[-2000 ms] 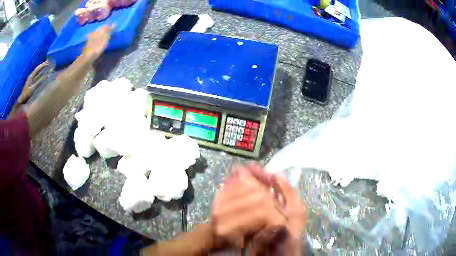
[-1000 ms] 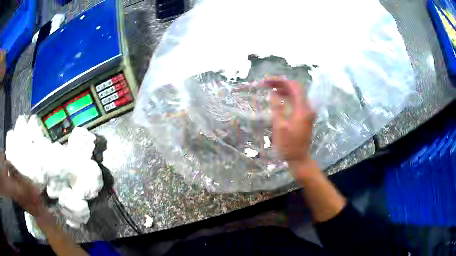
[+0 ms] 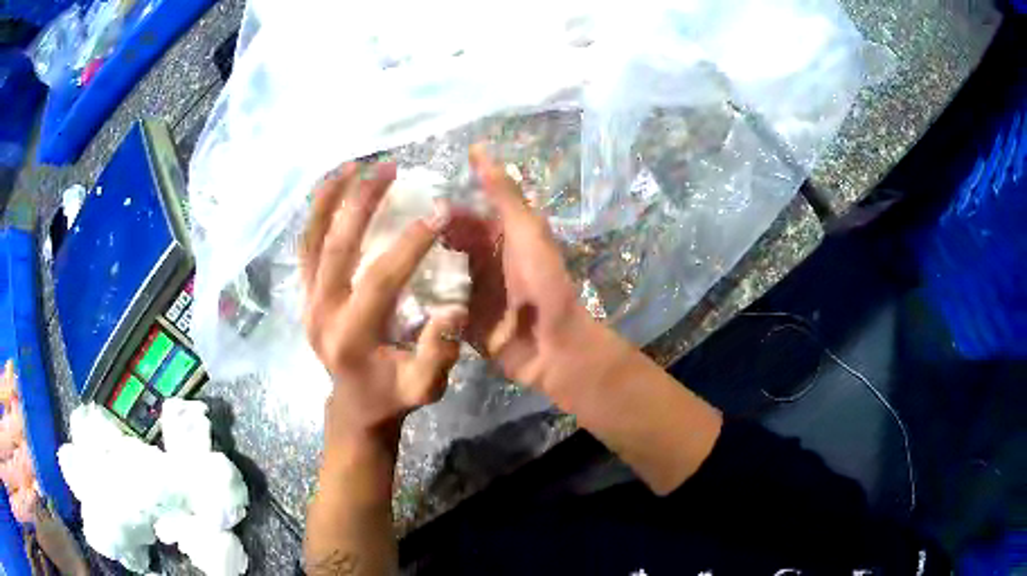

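Note:
A rough lump of white material [image 3: 448, 276] is between my two hands, above the near part of the clear plastic bag [image 3: 721, 203]. My left hand [image 3: 383, 293] has its fingers spread and curved around the lump's left side. My right hand [image 3: 524, 270] is at the lump's right, palm turned toward it, slightly blurred; its hold is partly hidden. A large white bulk [image 3: 451, 56] lies in the bag behind. Portioned white lumps [image 3: 158, 484] are piled at the lower left, by the scale.
The digital scale [image 3: 124, 264] with a blue top stands at the left. Blue trays [image 3: 107, 96] lie along the left edge, one holding pink pieces [image 3: 16, 433]. Part of another person's hand [image 3: 56, 546] shows lower left. Blue ribbed crates [image 3: 985, 259] stand at the right.
The view has turned toward the right, so the scale sits further left. My left hand has come over the bag beside my right hand, and a white lump now shows between them.

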